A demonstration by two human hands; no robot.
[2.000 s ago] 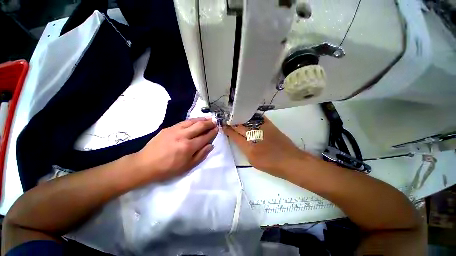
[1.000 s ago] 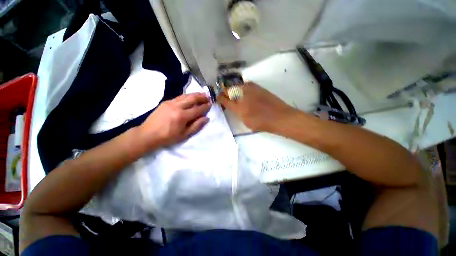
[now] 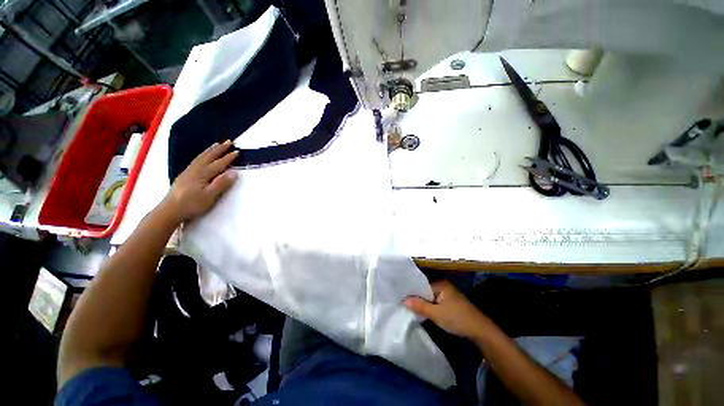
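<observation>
The white lining (image 3: pixel 317 222) lies on the machine table and hangs over its front edge. A black facing band (image 3: pixel 310 143) curves along its upper edge. My left hand (image 3: pixel 205 184) rests flat, fingers spread, on the lining and the band's left part. My right hand (image 3: pixel 444 308) is below the front table edge, thumb and fingers on the lining's right edge, gripping it. The sewing machine head (image 3: pixel 365 40) stands above the cloth, with the presser foot area (image 3: pixel 381 123) at the lining's upper right edge. The needle tip cannot be made out.
Black shears (image 3: pixel 544 119) lie right of the needle, with silvery thread snips (image 3: pixel 565 176) across their handles. A red plastic basket (image 3: pixel 75 166) holding white items stands left of the table. A pale thread cone (image 3: pixel 582 60) is behind the shears. A printed ruler (image 3: pixel 548 238) runs along the front edge.
My left hand has moved left, away from the needle, onto the band. My right hand has left the needle area and moved down to the lining's hanging edge. The view has shifted, showing more table.
</observation>
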